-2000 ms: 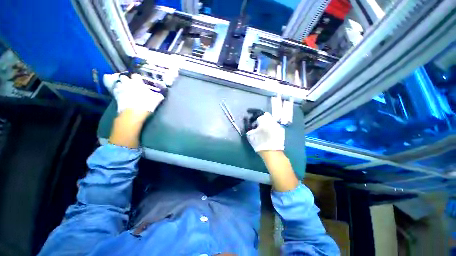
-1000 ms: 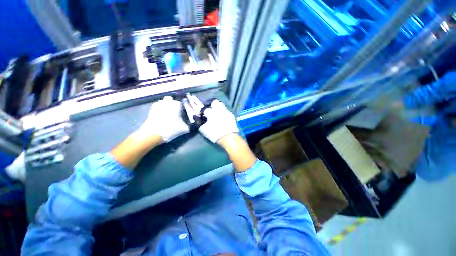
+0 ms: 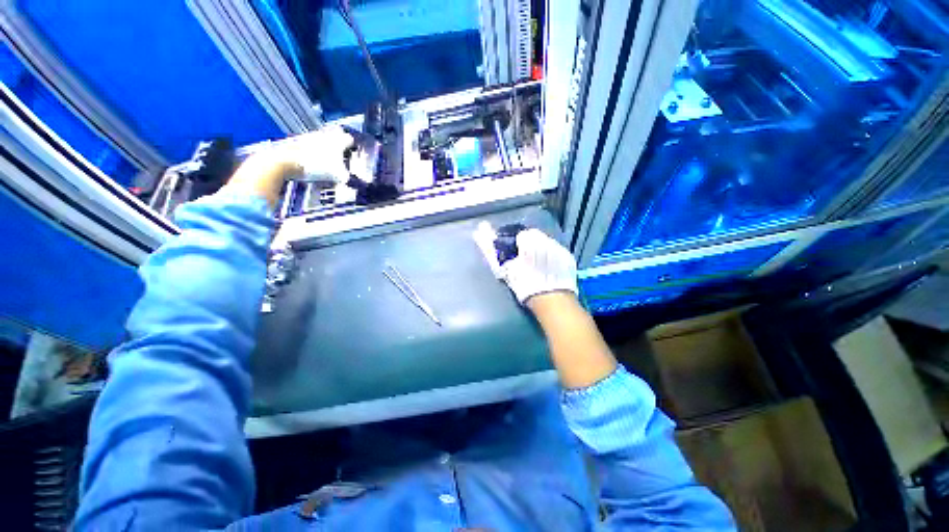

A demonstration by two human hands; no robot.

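My left hand (image 3: pixel 327 156), in a white glove, reaches into the machine opening at the left side of the upright black block (image 3: pixel 388 151). Its fingertips are against dark parts there; whether they grip is unclear. My right hand (image 3: pixel 539 266), in a white glove, is closed around a dark, palm-sized part (image 3: pixel 509 242) over the right end of the mat. A silver-white shape beside its fingers may be a workpiece or a gloved finger. Slim silver tweezers (image 3: pixel 413 295) lie on the green-grey mat (image 3: pixel 354 353). Small silver pieces (image 3: pixel 279 272) lie at its left end, partly behind my left sleeve.
Metal rails and a light-blue part (image 3: pixel 466 156) lie right of the block. A thin rod (image 3: pixel 364 47) rises from it. An aluminium post (image 3: pixel 614 125) stands right of the opening. Cardboard boxes (image 3: pixel 713 364) are low at the right.
My hands were together over the mat with silver-white pieces. My left hand has moved up and left into the machine; my right remains at the mat's right. The tweezers are visible again.
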